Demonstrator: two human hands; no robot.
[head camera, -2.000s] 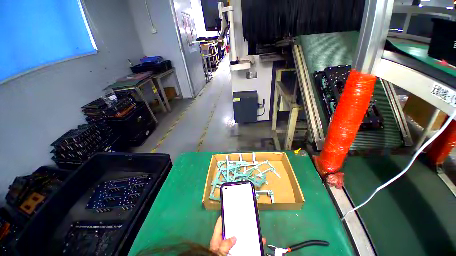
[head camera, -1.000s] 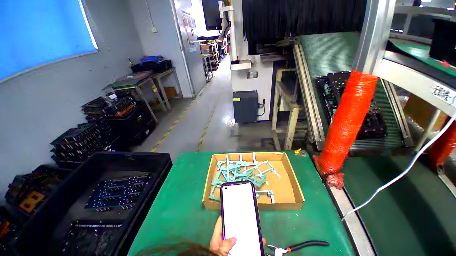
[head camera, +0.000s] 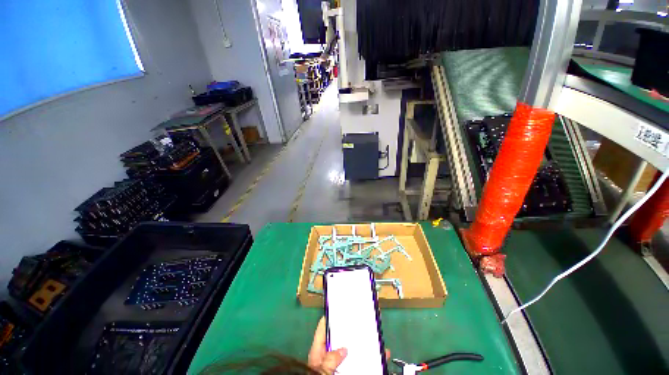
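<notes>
A smartphone (head camera: 353, 318) with a white lit screen and dark edge is upright at the bottom centre. My left hand (head camera: 327, 354), bare and cut off by the bottom edge, holds it, with the thumb at its left side and a fingertip showing at its right edge. My right hand is not in view. Behind the phone, a shallow cardboard tray (head camera: 429, 299) holds tangled pale teal pieces (head camera: 352, 253); the phone's top overlaps the tray's front. Side cutters (head camera: 440, 361) with red and black handles lie right of the phone, partly hidden.
The green bench (head camera: 271, 293) lies under the tray. A black tote (head camera: 238, 238) with dark boards stands at left. At right are a red-wrapped post (head camera: 511, 179), a hanging white cable (head camera: 568, 273) and a ribbed green incline (head camera: 484, 77) bearing black carriers (head camera: 546, 190). An aisle runs ahead.
The black carriers on the incline have moved down it, towards me. The hand, phone, tray and cutters have not visibly moved.
</notes>
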